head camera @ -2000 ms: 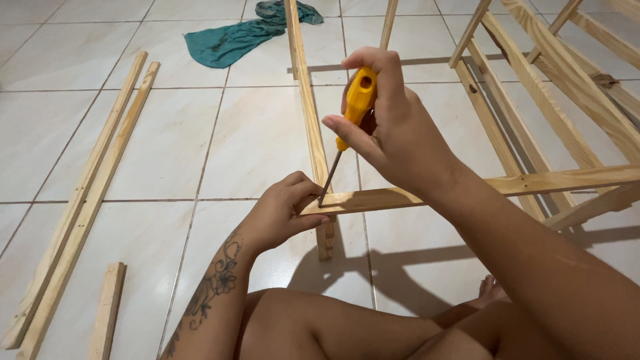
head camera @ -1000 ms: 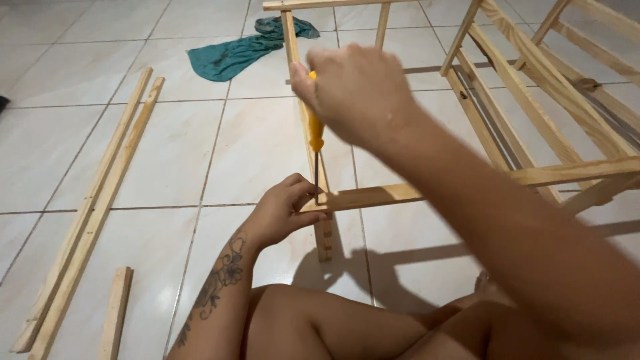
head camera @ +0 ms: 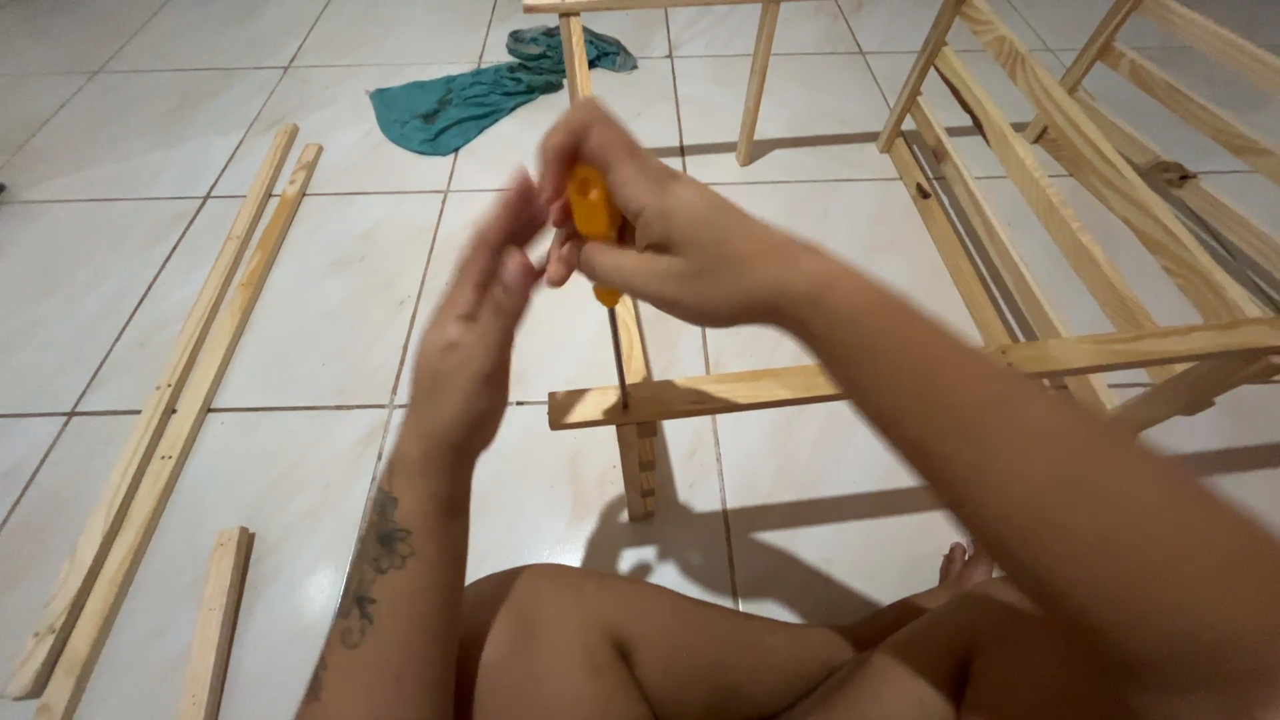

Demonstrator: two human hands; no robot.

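Observation:
My right hand (head camera: 665, 235) is closed around the yellow handle of a screwdriver (head camera: 594, 208). The shaft points down, and its tip meets a horizontal wooden rail (head camera: 735, 393) near the rail's left end, where it crosses a notched wooden upright (head camera: 634, 470). Raised just left of the handle is my left hand (head camera: 475, 320), slightly blurred, with nothing seen in it and its fingers apart. Whether its fingertips touch my right hand cannot be told. Any screw head under the tip is too small to make out.
Two long wooden strips (head camera: 215, 365) and a shorter wooden piece (head camera: 218, 620) lie on the tiled floor at left. A teal cloth (head camera: 450, 105) lies behind the frame. A slatted wooden structure (head camera: 1060, 190) stands at right. My folded legs are at the bottom.
My left hand has let go of the rail's end and risen beside the screwdriver handle. My right hand has kept hold of the screwdriver, while its wrist has turned.

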